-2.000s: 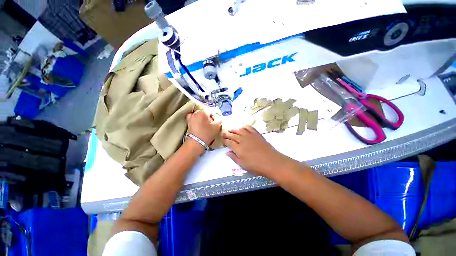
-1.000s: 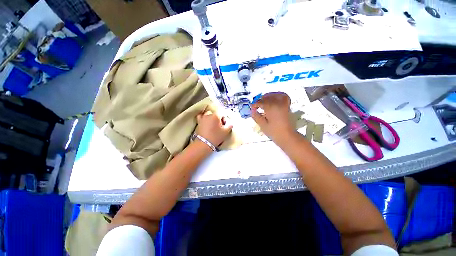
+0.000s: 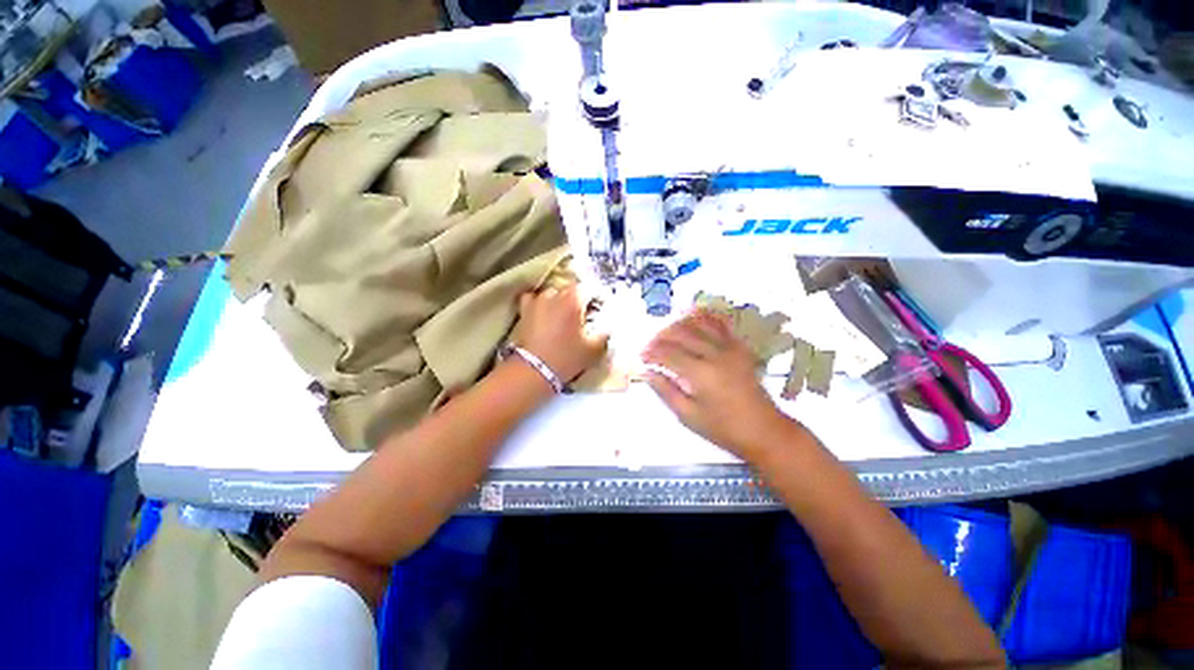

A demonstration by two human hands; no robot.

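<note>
Khaki garment panels (image 3: 432,249) lie heaped left of the sewing machine head (image 3: 733,210). My left hand (image 3: 560,335) grips the edge of the khaki cloth just left of the presser foot area (image 3: 626,282). My right hand (image 3: 707,373) lies low, fingers spread, right of the needle area, beside the small khaki pieces (image 3: 783,351); whether a piece is under its fingers cannot be told. Glare washes out the cloth at the needle, and the needle tip is not clear.
Scissors with pink-red handles (image 3: 945,399) lie right of the small pieces, a clear plastic sleeve (image 3: 880,321) over their blades. A measuring strip (image 3: 629,493) runs along the front table edge. Small metal parts sit on the machine. Blue bins (image 3: 1067,576) stand below the table.
My right hand has come down from beside the presser foot to the table, near the small pieces. My left hand stays on the cloth. The camera view has shifted.
</note>
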